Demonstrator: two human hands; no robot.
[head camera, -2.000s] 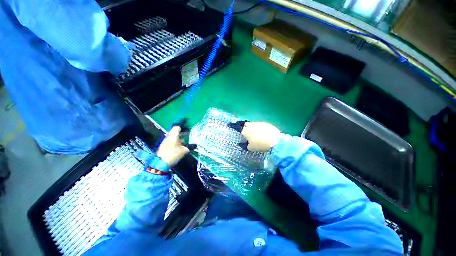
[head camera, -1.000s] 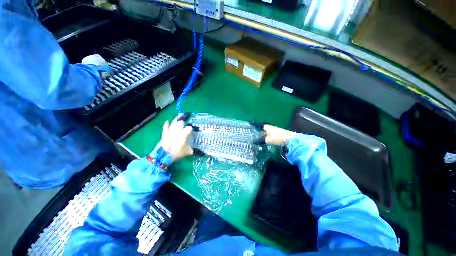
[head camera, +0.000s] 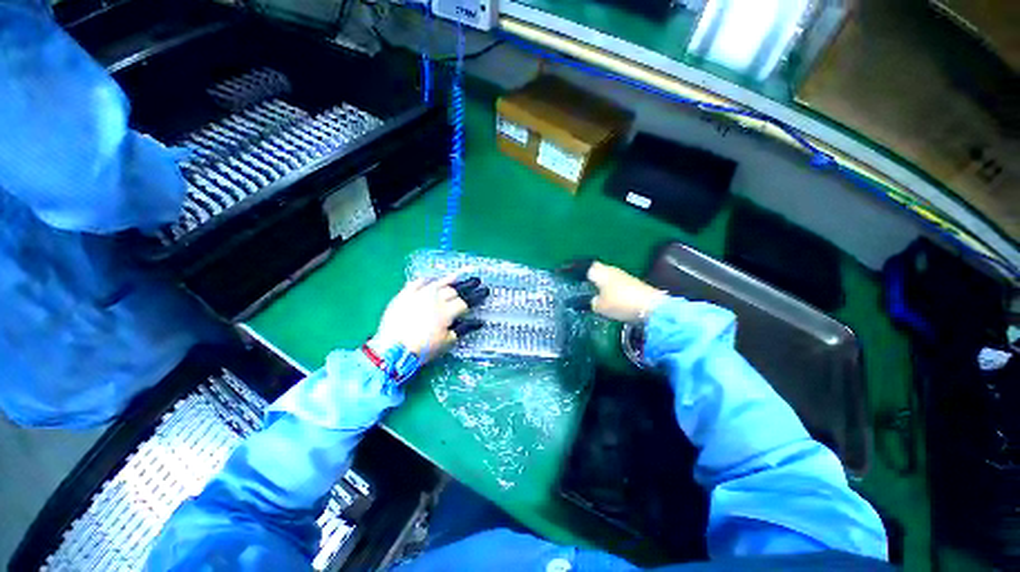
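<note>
A clear ribbed blister tray (head camera: 520, 313) with rows of silvery parts lies on the green bench in front of me. Clear crinkled plastic wrap (head camera: 498, 408) is loose around it and spreads toward the bench's front edge. My left hand (head camera: 431, 314) lies on the left part of the tray, black-tipped fingers spread over it. My right hand (head camera: 604, 293) is at the tray's right end, its black-tipped fingers on the wrap there, slightly blurred. A red bracelet and a blue band are at my left wrist.
A stainless tray (head camera: 772, 346) stands at right, a black bin (head camera: 626, 458) at the front edge. A closed carton (head camera: 559, 129) and flat black trays (head camera: 674, 179) are at the back. Black totes (head camera: 291, 240) with silvery pieces are at left, beside a person in a blue smock (head camera: 78, 246).
The tray has been turned lengthwise across the bench and its wrap now hangs toward me. My left hand has moved from the tray's left edge onto its top.
</note>
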